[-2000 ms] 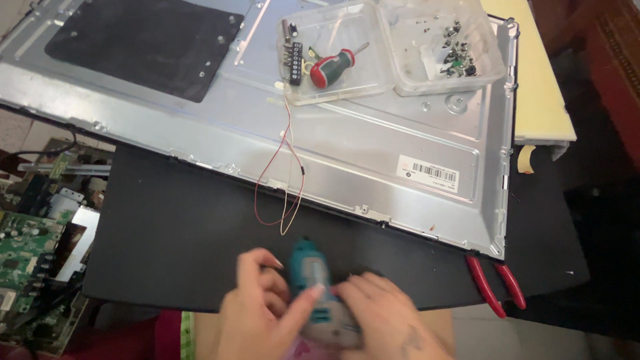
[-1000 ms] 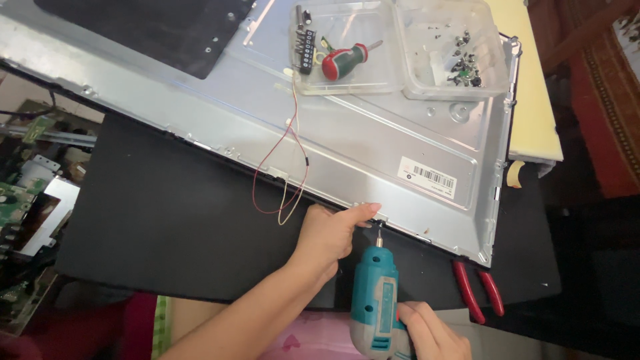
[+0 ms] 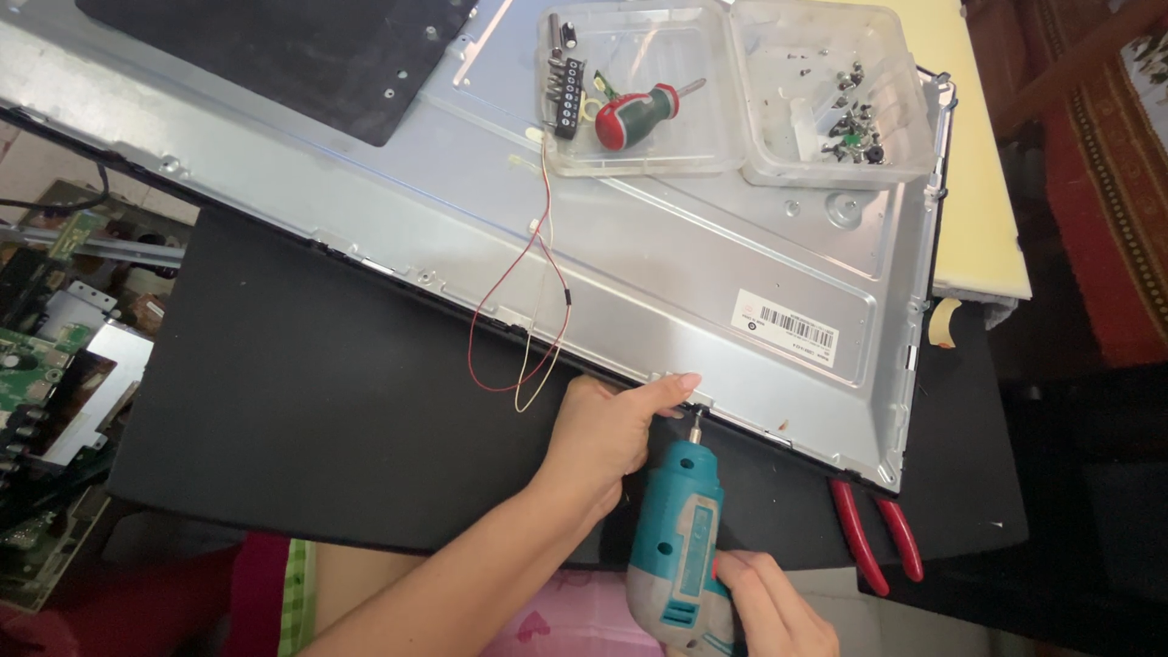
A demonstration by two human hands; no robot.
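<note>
A large silver metal panel, the back of a flat display (image 3: 639, 301), lies tilted across a black table. My left hand (image 3: 607, 429) grips its near black-rimmed edge, thumb on top and fingers beneath. My right hand (image 3: 776, 607) holds a teal and grey cordless electric screwdriver (image 3: 680, 547), with the index finger at its red switch; the handle is partly out of frame. Its bit (image 3: 697, 427) meets the panel's edge just right of my left thumb. A thin red and white wire pair (image 3: 547, 274) loops over the edge, left of my left hand.
On the panel stand an open clear plastic box (image 3: 657, 164) with a red-green screwdriver (image 3: 634, 119) and a bit holder (image 3: 568, 99), and another section (image 3: 835, 173) holding screws. Red-handled pliers (image 3: 860, 538) lie at right. Circuit boards (image 3: 41, 365) are at far left; a yellow slab (image 3: 976, 210) is behind.
Both hands and the electric screwdriver have moved from below the panel to its near edge. The left hand has taken hold of the edge, and the bit has come up against it.
</note>
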